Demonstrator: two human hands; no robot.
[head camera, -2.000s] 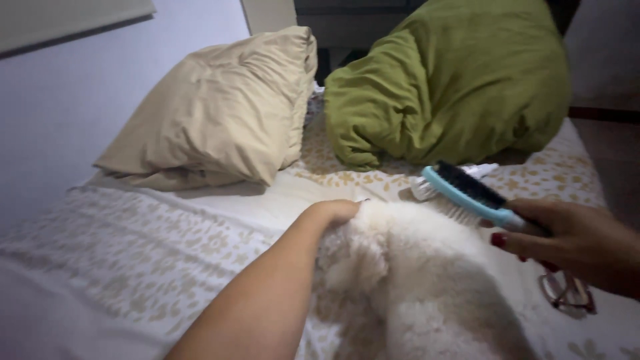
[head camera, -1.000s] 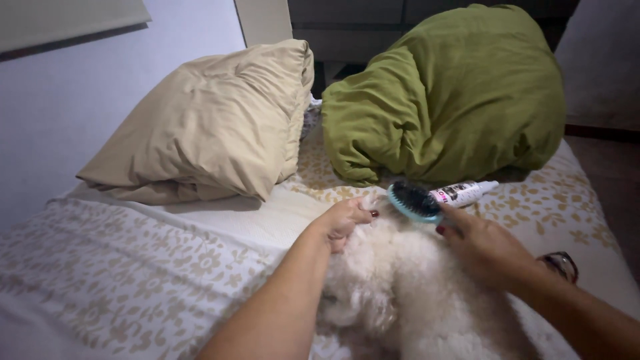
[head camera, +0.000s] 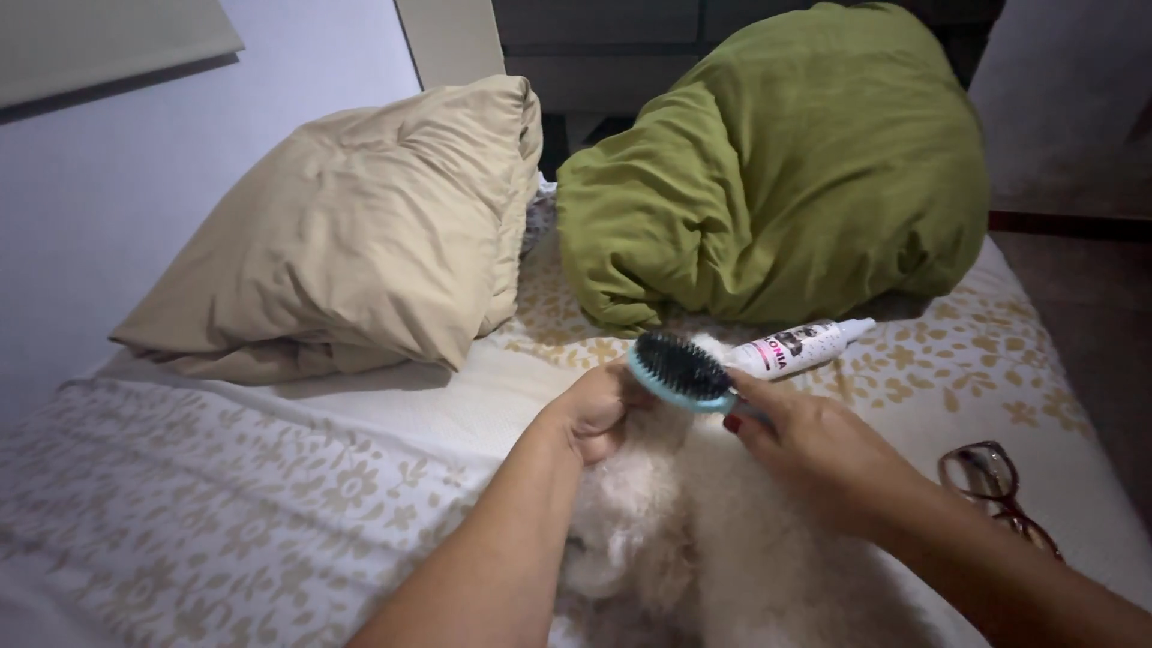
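Observation:
A fluffy white dog (head camera: 756, 531) lies on the bed at the lower middle. My right hand (head camera: 810, 441) grips the handle of a light-blue hairbrush (head camera: 682, 371), whose dark bristles face up and toward me. My left hand (head camera: 601, 409) is closed at the dog's fur just left of the brush head; its fingers are partly hidden, and what part of the dog it holds cannot be told. A white spray bottle (head camera: 801, 349) with printing lies right behind the brush.
A beige pillow (head camera: 360, 225) stands at the back left, a green cushion or bundled bedding (head camera: 810, 171) at the back right. Red-brown eyeglasses (head camera: 981, 472) lie near the right edge of the bed, partly behind my right forearm. The floral bedsheet (head camera: 243, 513) is wrinkled at left.
The brush, held right of my left hand two seconds ago, has moved left and is now beside it. My left hand stays by the dog's fur.

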